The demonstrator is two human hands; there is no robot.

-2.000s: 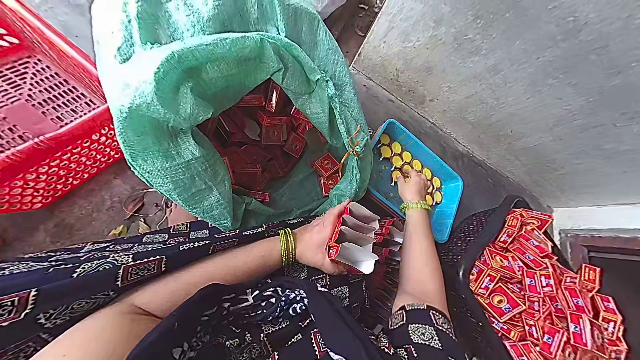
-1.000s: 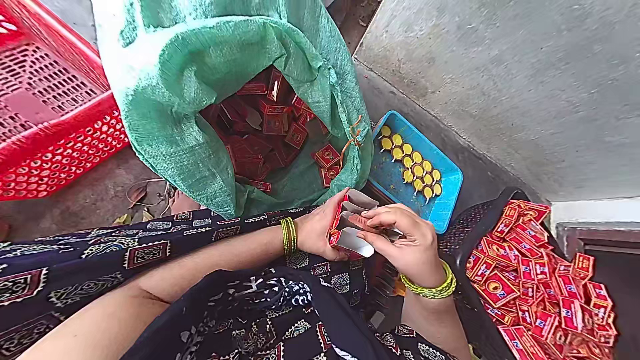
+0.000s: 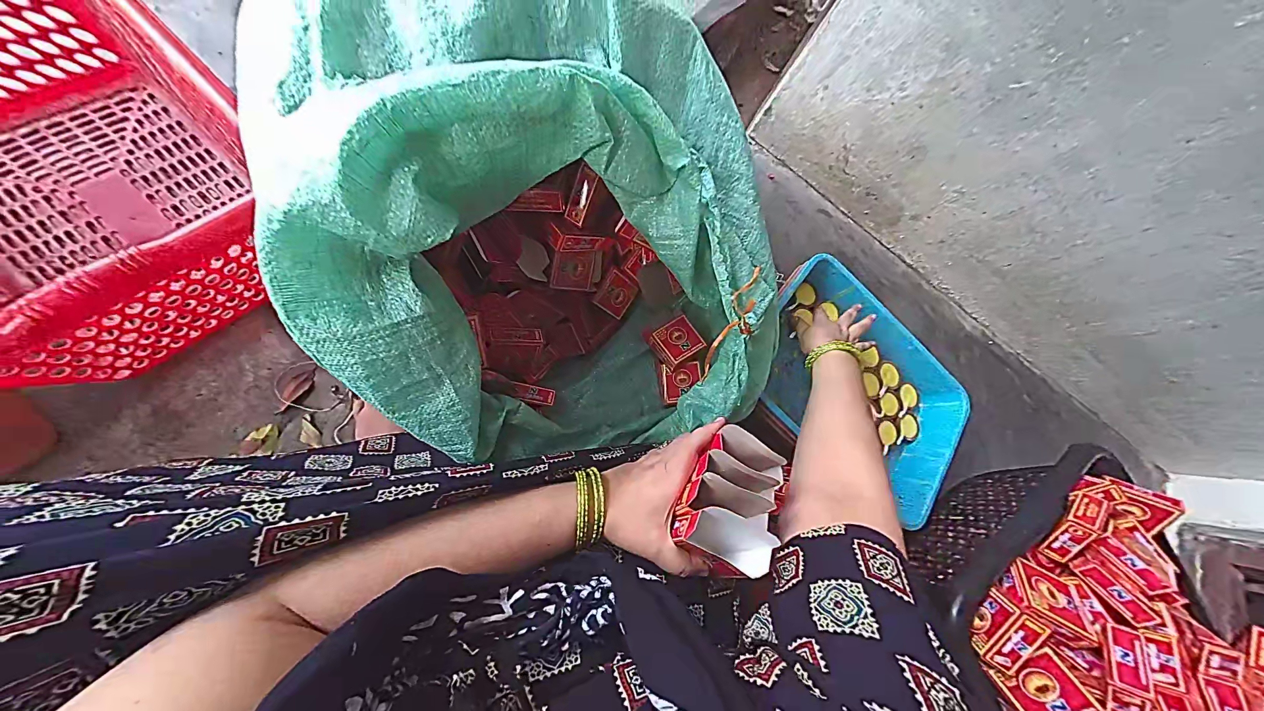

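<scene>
Several small red cardboard boxes [image 3: 731,499] with their pale flaps raised are gripped side by side by my left hand [image 3: 657,504], above my lap. My right hand [image 3: 829,331] reaches into the blue plastic tray [image 3: 933,415], its fingers spread over the upper group of small round yellow discs [image 3: 889,405]. Whether its fingertips hold a disc cannot be told. More discs lie in rows below the wrist.
A green woven sack [image 3: 346,276] holding red boxes [image 3: 578,267] stands in front of me. At left is a red plastic crate [image 3: 178,286]. A black basket [image 3: 973,533] heaped with red boxes [image 3: 1106,602] sits at lower right, beside a concrete wall [image 3: 1037,178].
My right hand has moved from the open boxes in my left hand back to the upper part of the blue tray. My left hand keeps hold of the boxes.
</scene>
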